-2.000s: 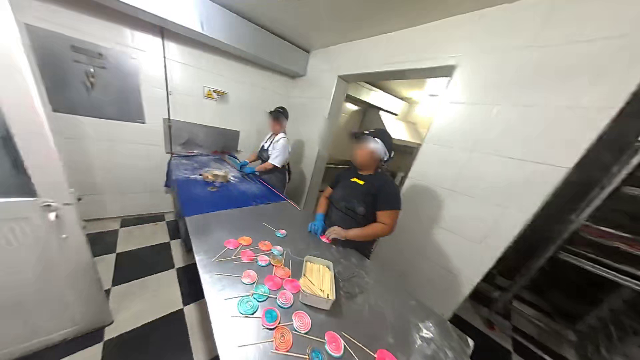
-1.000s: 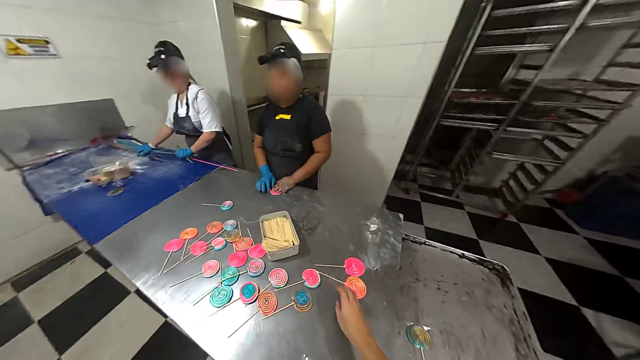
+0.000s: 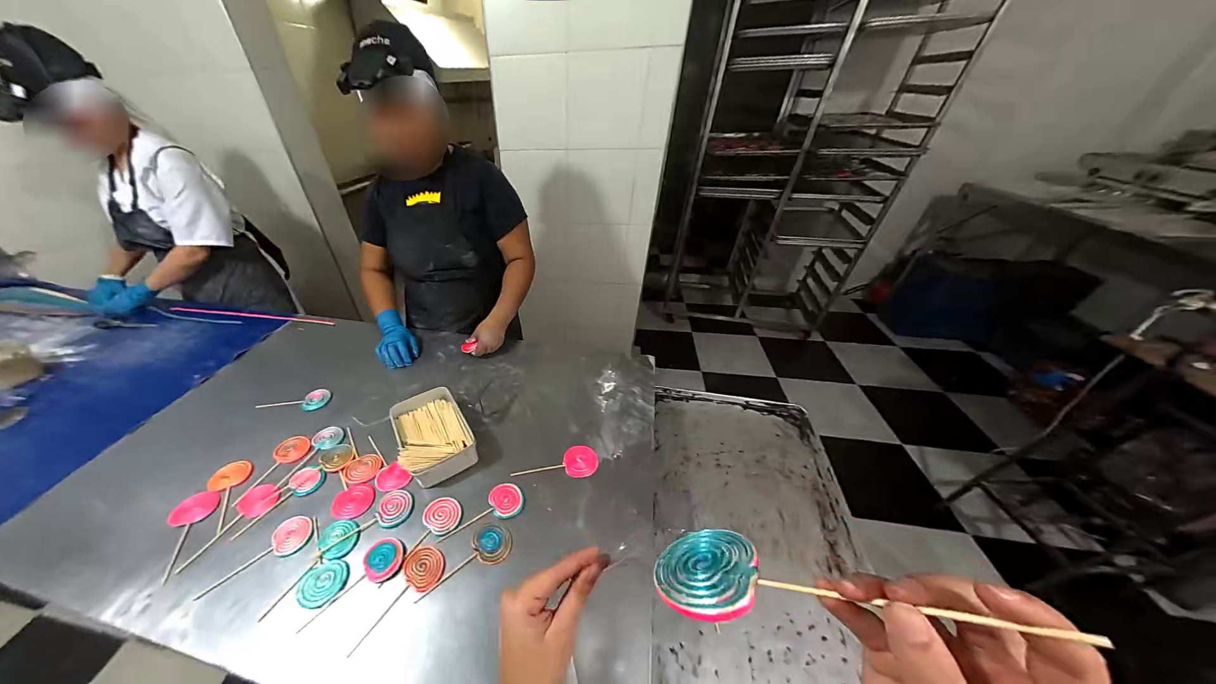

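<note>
My right hand (image 3: 950, 622) grips the wooden stick of a teal, white and pink spiral lollipop (image 3: 708, 573), raised over the right side near a worn metal tray. My left hand (image 3: 551, 608) is at the bottom middle, thumb and forefinger pinched on what looks like a thin, clear plastic piece (image 3: 622, 554). Beyond it a pink lollipop (image 3: 580, 462) lies alone on the steel table. Several spiral lollipops in orange, pink and teal, one of them a red-and-white spiral (image 3: 443, 516), lie on the left part of the table.
A tub of wooden sticks (image 3: 433, 437) stands mid-table. A worn metal tray (image 3: 741, 475) adjoins the table's right side. Clear plastic (image 3: 608, 399) lies near it. Across the table a co-worker holds a small pink lollipop (image 3: 469, 346); another works at a blue surface (image 3: 123, 380). A rack (image 3: 807, 161) stands behind.
The view has swung right. A second ago one hand reached to an orange-pink lollipop at the table's right; now both hands are in view, the right one holding a teal lollipop up.
</note>
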